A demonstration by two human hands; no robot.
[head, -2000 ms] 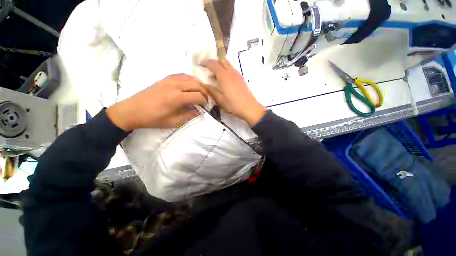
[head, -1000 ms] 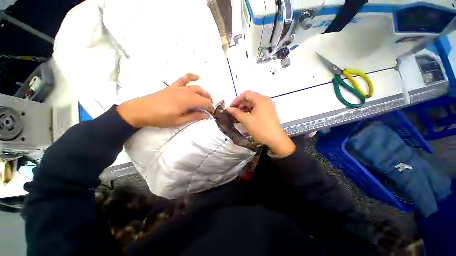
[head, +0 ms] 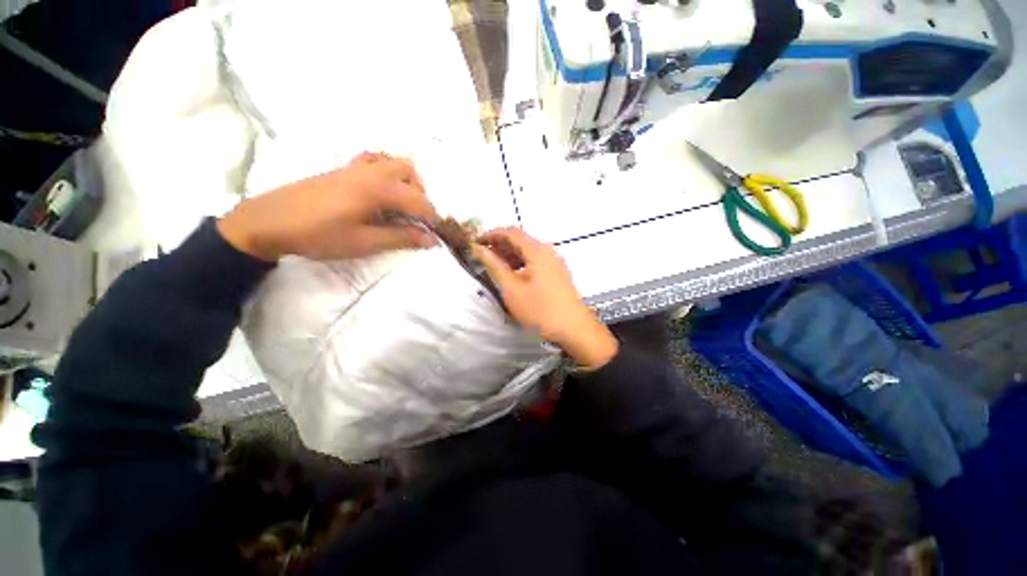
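The white puffy lining (head: 372,349) of the jacket hangs over the table's front edge, and more of it lies heaped on the table behind. My left hand (head: 338,208) is shut on the cloth edge. My right hand (head: 541,287) pinches the brown plaid edge (head: 460,234) just right of it, thumb and fingers together. A narrow brown plaid strip (head: 482,56) shows behind, along the lining. The undersides of both hands' fingertips are partly hidden in the folds.
The sewing machine (head: 676,56) stands behind to the right, with a black strap (head: 769,45). Scissors (head: 752,203) with green and yellow handles lie on the table. A blue crate (head: 828,411) with blue-grey cloth (head: 862,354) is on the floor. A grey tray (head: 70,200) and second machine (head: 45,287) are left.
My right hand first moved off to the right, baring the brown edge, and is now closer to my left hand again. The machine and scissors appear shifted left in the view.
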